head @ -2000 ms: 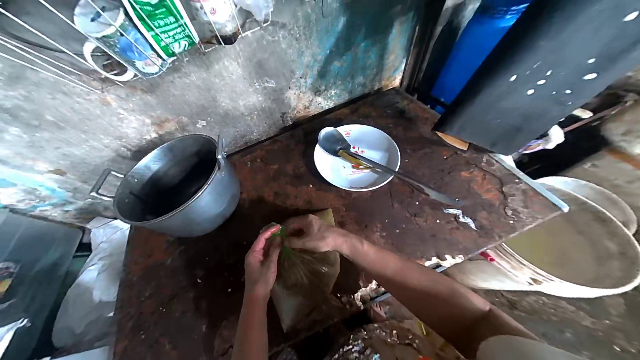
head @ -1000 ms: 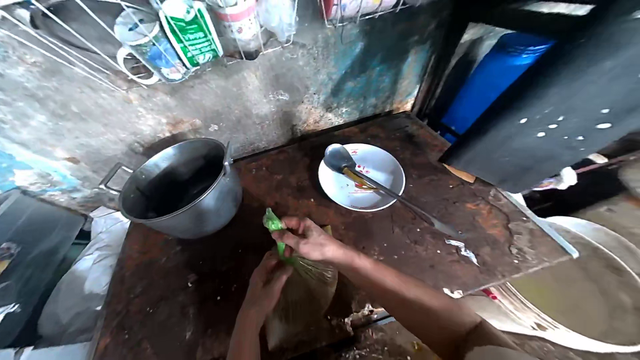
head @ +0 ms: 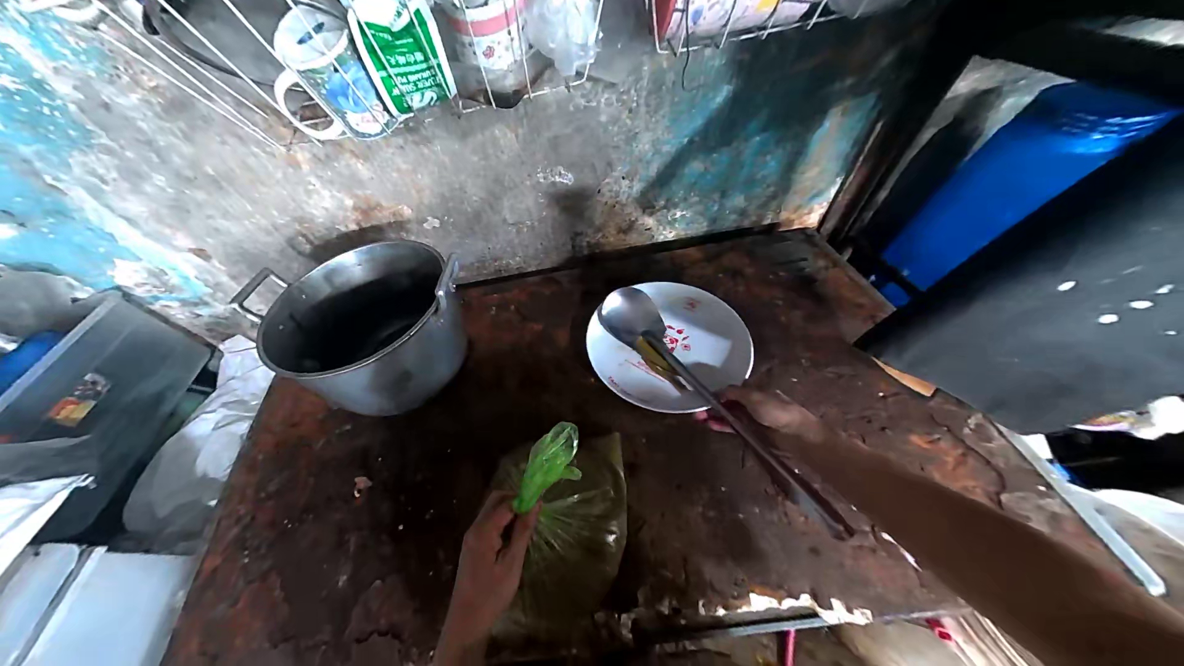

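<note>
My left hand [head: 499,546] grips the gathered neck of a clear plastic bag [head: 578,546] near the table's front edge; green plastic [head: 548,467] sticks up from the neck. My right hand [head: 763,412] is at the lower right rim of a white plate [head: 615,375] with red print, under the handle of a metal ladle [head: 632,314]. The ladle lies across the plate, its bowl at the upper left. Something yellowish shows beside its handle. Whether my right fingers close on the rim cannot be told. A metal pot [head: 398,379] stands at the left.
The worn brown table [head: 314,518] meets a stained wall. Wire racks [head: 527,88] with a mug [head: 324,69] and packets hang above. A dark panel [head: 1045,314] and a blue container [head: 1017,185] stand at the right. White bags [head: 185,472] and a grey plastic bin [head: 111,370] are at the left.
My right hand has left the bag's neck and moved right to the plate's rim. My left hand still holds the bag.
</note>
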